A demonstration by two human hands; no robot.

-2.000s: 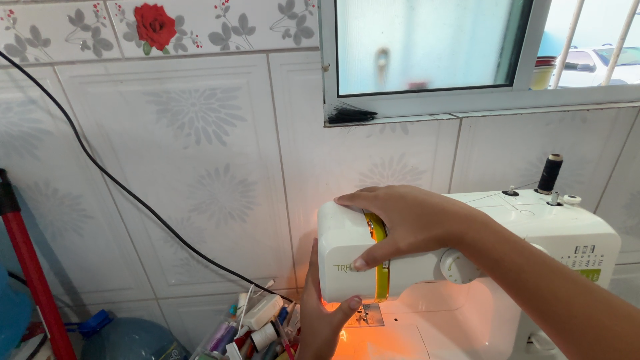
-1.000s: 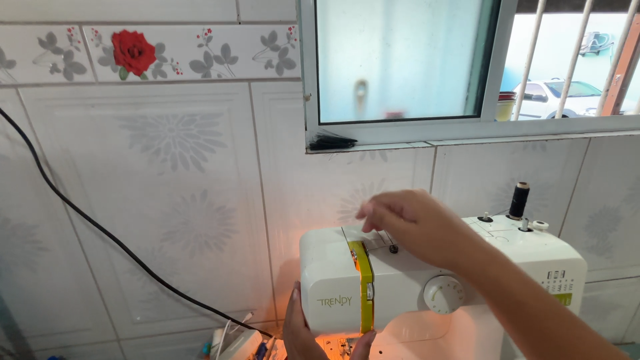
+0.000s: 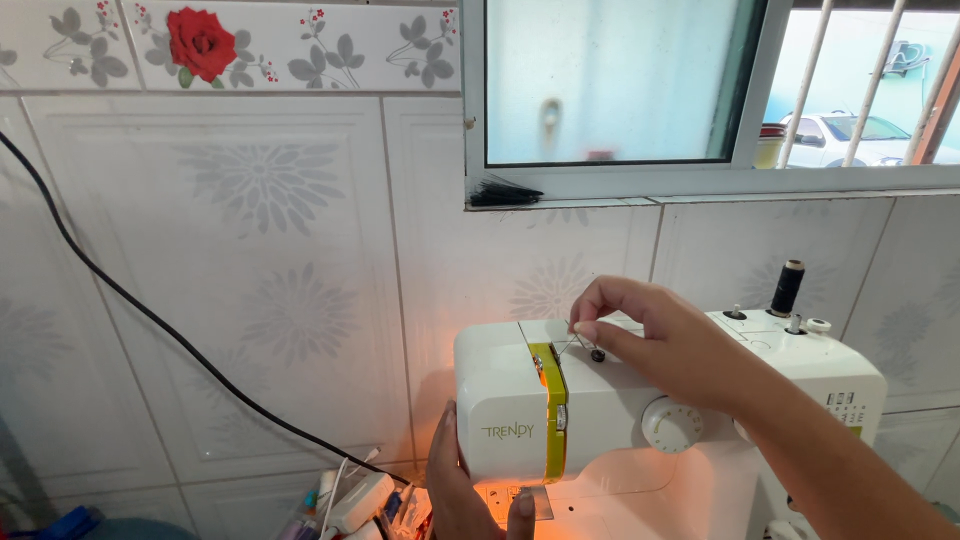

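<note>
A white sewing machine (image 3: pixel 502 390) with a yellow-green threading strip (image 3: pixel 556 420) stands by the tiled wall, its lamp glowing orange over the metal needle plate (image 3: pixel 517 501). Above its top, my right hand (image 3: pixel 637 330) pinches what looks like a fine dark thread (image 3: pixel 571 341) between thumb and fingertips, near a small black thread guide (image 3: pixel 598 355). My left hand (image 3: pixel 465 487) rests against the lower left end of the machine, thumb apart from the fingers and close to the needle plate. A spool of black thread (image 3: pixel 787 289) stands upright at the back right of the machine top.
A black cable (image 3: pixel 187 349) runs down the wall to a pile of small items with a white plastic adapter (image 3: pixel 361 502), left of my left hand. A blue water jug (image 3: pixel 135 529) is at the lower left. The window frame (image 3: pixel 600 182) with a black-bristled brush end (image 3: pixel 504 193) is above.
My right hand has left the front of the machine head and is now over its top, fingertips pinched. My left hand remains by the machine's lower left end.
</note>
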